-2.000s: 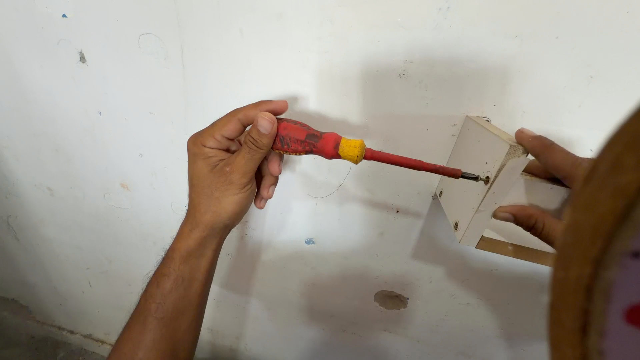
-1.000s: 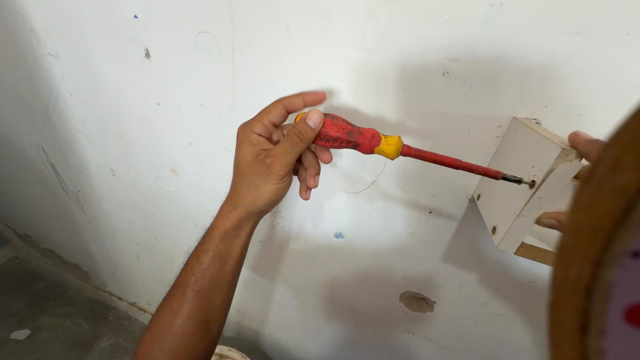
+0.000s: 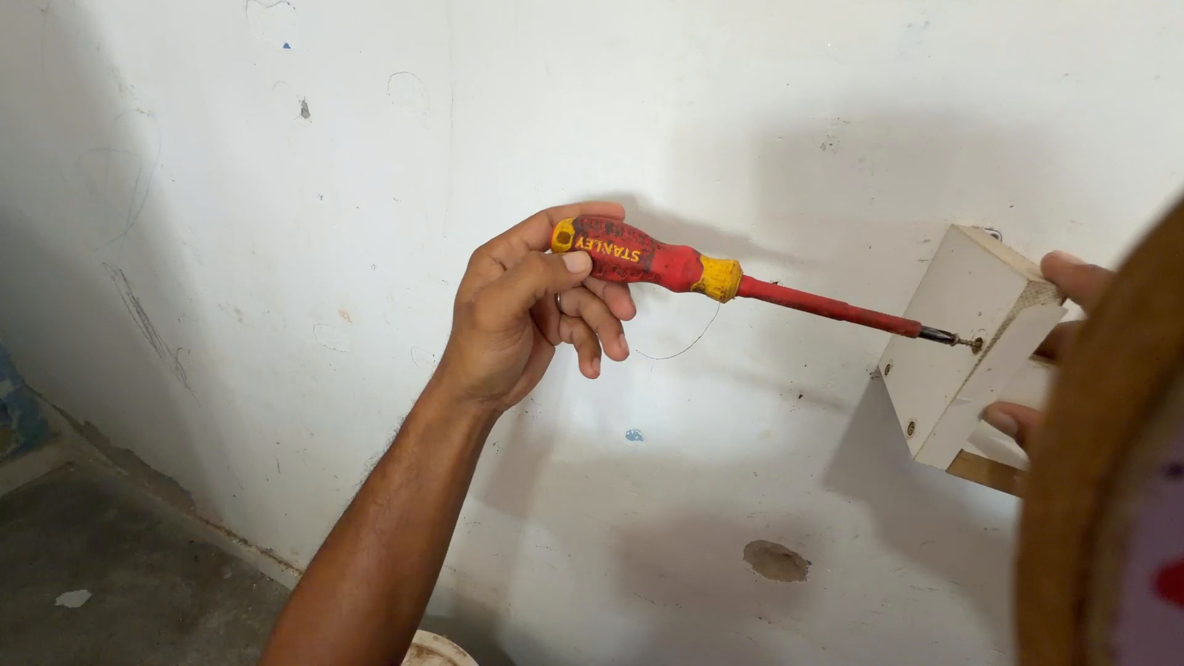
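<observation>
My left hand (image 3: 536, 305) grips the red and yellow handle of a Stanley screwdriver (image 3: 647, 259) between thumb and fingers. The red sleeved shaft points right, and its bare tip meets a screw (image 3: 971, 344) in the end panel of a small white board box (image 3: 971, 305) against the wall. Two more screw heads show lower on that panel. At the box's right side are the fingers of my right hand (image 3: 1013, 421), above and below the front board; the rest of that hand is hidden behind a blurred brown rim.
The blurred brown round rim (image 3: 1064, 462) fills the right edge, close to the camera. Behind stands a white wall (image 3: 592, 518) with a shallow hole (image 3: 777, 561). Grey floor (image 3: 120, 564) lies at lower left, and a pale round rim (image 3: 439, 650) shows at the bottom.
The view has shifted left, showing more floor. Around the screwdriver handle, the left fingers have shifted, and more of the handle's yellow end shows. The tip stays at the screw.
</observation>
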